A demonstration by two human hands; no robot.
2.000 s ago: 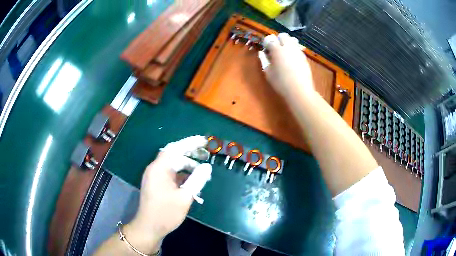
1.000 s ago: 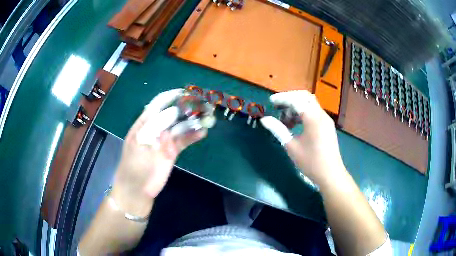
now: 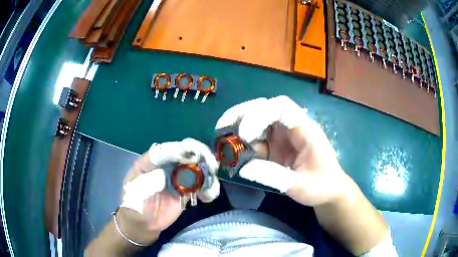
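My left hand [image 3: 168,183], in white finger cots, holds a ferrite core half with a copper coil [image 3: 188,178], ring facing up and two silvery leads pointing towards me. My right hand [image 3: 286,145], also in finger cots, holds a grey core part with copper turns [image 3: 230,151] showing at its side, just right of the left one. Whether that core is closed is not clear. A row of three cores with coils [image 3: 184,82] lies on the green surface beyond my hands, rings up, leads towards me.
The orange tray [image 3: 216,30] lies beyond, with a thin dark tool [image 3: 308,19] on its right bar. The brown board [image 3: 381,90] with rows of cores is at right. Brown strips [image 3: 108,30] are stacked upper left. Two assembled parts [image 3: 70,98] sit on a strip at left.
My right hand has come back from the orange tray with a part. My left hand has taken a core with coil; the row went from several to three. Both hands are now close together.
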